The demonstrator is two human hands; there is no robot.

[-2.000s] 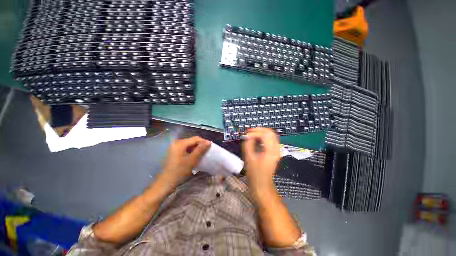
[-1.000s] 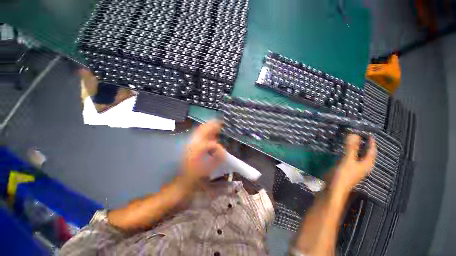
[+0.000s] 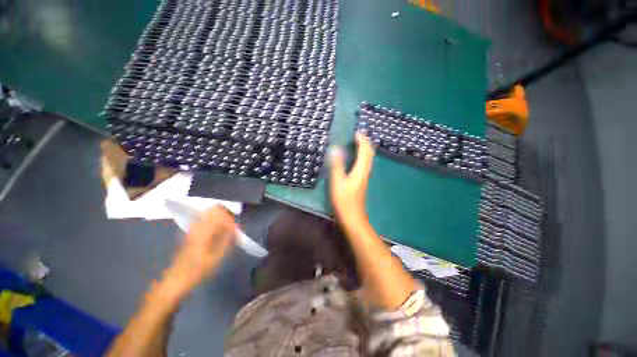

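Observation:
My left hand point(image 3: 209, 237) is blurred and closed on a white sheet point(image 3: 250, 244), in front of the table's edge at the left. My right hand point(image 3: 353, 178) is raised over the table with thumb and fingers apart, between the stack's right side and the board's left end. I see nothing held in it; whether a fingertip touches the board is unclear. One keyboard board point(image 3: 422, 139) without keycaps lies slanted on the green table point(image 3: 419, 199). A large stack of keyboard boards point(image 3: 230, 77) stands at the left of the table.
More keyboard stacks point(image 3: 508, 226) stand at the table's right, near an orange pallet jack point(image 3: 508, 110). White papers point(image 3: 425, 259) lie at the near right edge. Brown cardboard with a dark phone-like rectangle point(image 3: 140, 176) and a dark ribbed stack point(image 3: 227, 188) are left. Blue bins point(image 3: 63, 317) are lower left.
The nearer board, blurred at my right hand a second ago, is gone from its place. My right hand has moved left to the stack's side. My left hand has moved left and down with the sheet.

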